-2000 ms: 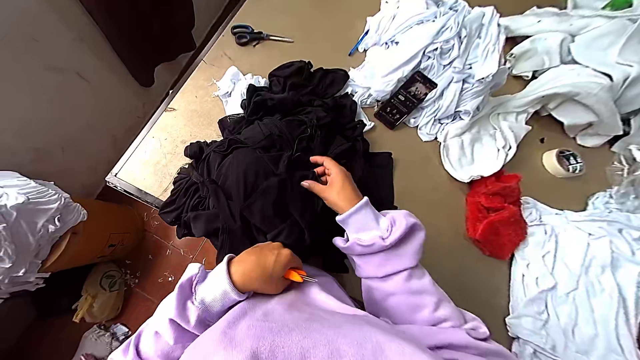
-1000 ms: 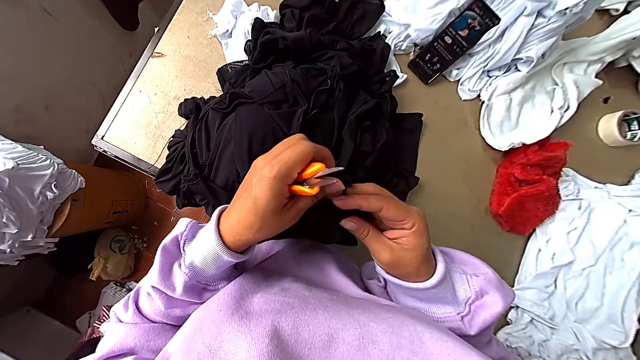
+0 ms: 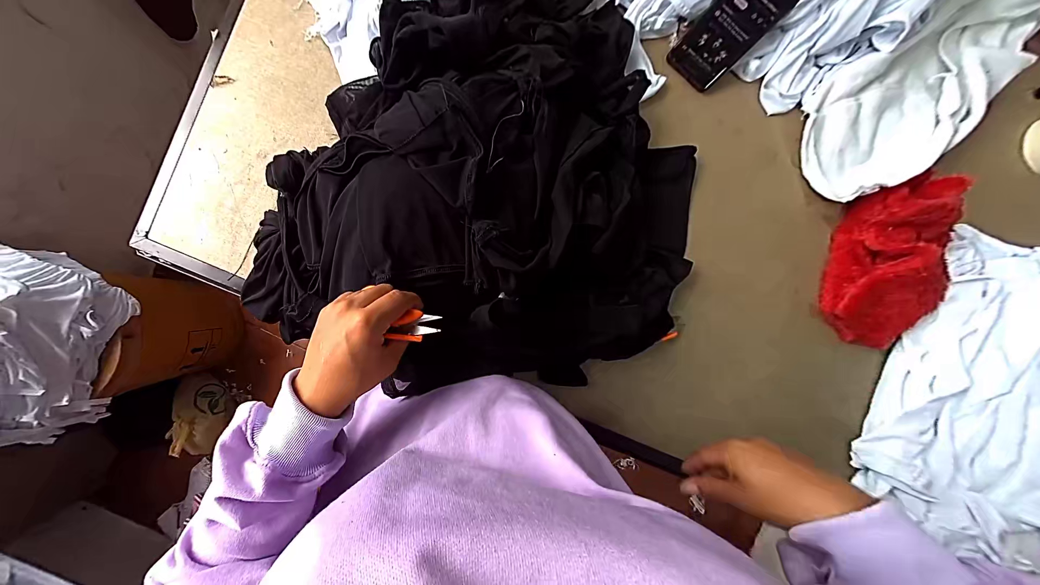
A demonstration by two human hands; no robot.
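Note:
My left hand [image 3: 357, 345] is closed around orange-handled thread snips [image 3: 413, 327], their two blades spread and pointing right. It rests at the near edge of a heap of black fabric garments [image 3: 422, 179] on the table. My right hand [image 3: 764, 479] is off to the lower right, by the table's near edge, slightly blurred; its thumb and fingers are close together, and whether anything is between them cannot be made out. A small orange tip [image 3: 669, 335] shows from under the black heap's right side.
A red fuzzy cloth [image 3: 894, 260] lies between white garments [image 3: 967, 390] and a white cloth [image 3: 902, 106]. A phone [image 3: 727, 41] lies beyond. At left, white fabric [image 3: 49, 341] tops a brown cardboard container [image 3: 183, 333]. The metal-edged table corner [image 3: 146, 244] is at upper left.
My right hand has moved from beside the snips and black fabric to the lower right, past the table's near edge. The snips remain in my left hand, which is now apart from the right.

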